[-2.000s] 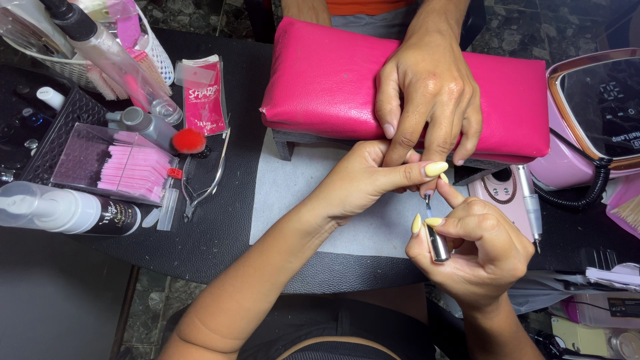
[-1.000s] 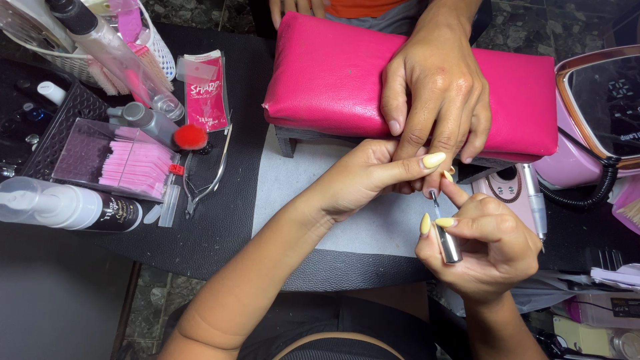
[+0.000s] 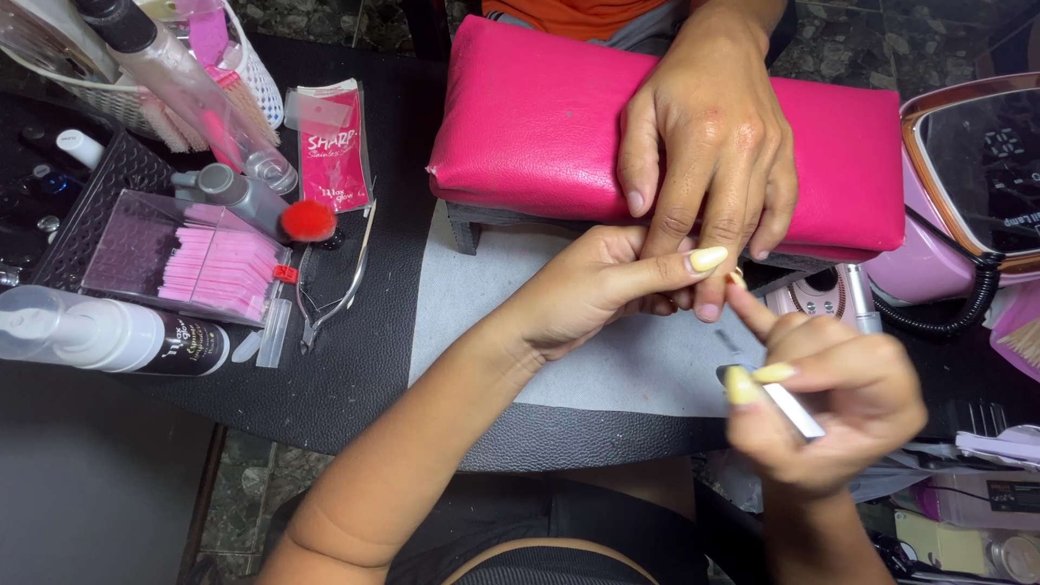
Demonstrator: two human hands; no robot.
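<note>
Another person's hand (image 3: 715, 146) lies palm down over the pink padded hand rest (image 3: 536, 122), its fingers hanging past the near edge. My left hand (image 3: 617, 276), with pale yellow nails, grips a finger of that hand between thumb and fingers. Slightly blurred, my right hand (image 3: 829, 382) pinches a nail polish brush by its silver cap (image 3: 792, 410). The bristle end (image 3: 731, 341) points up toward the held fingertip and looks apart from it. My right little finger reaches to the other person's fingers. A grey-white cloth (image 3: 561, 357) lies beneath.
At left are cuticle nippers (image 3: 313, 329), a red-and-pink packet (image 3: 333, 150), a clear box (image 3: 122, 252) of pink wrapped items, a pump bottle (image 3: 114, 333), a black basket (image 3: 106, 195) and a white basket (image 3: 272, 89). A nail lamp (image 3: 934, 252) and a pink nail drill unit (image 3: 816, 296) stand at right.
My right hand with the brush has moved down and right, away from the held finger; the brush tip was close to the nail before. My left hand keeps its hold.
</note>
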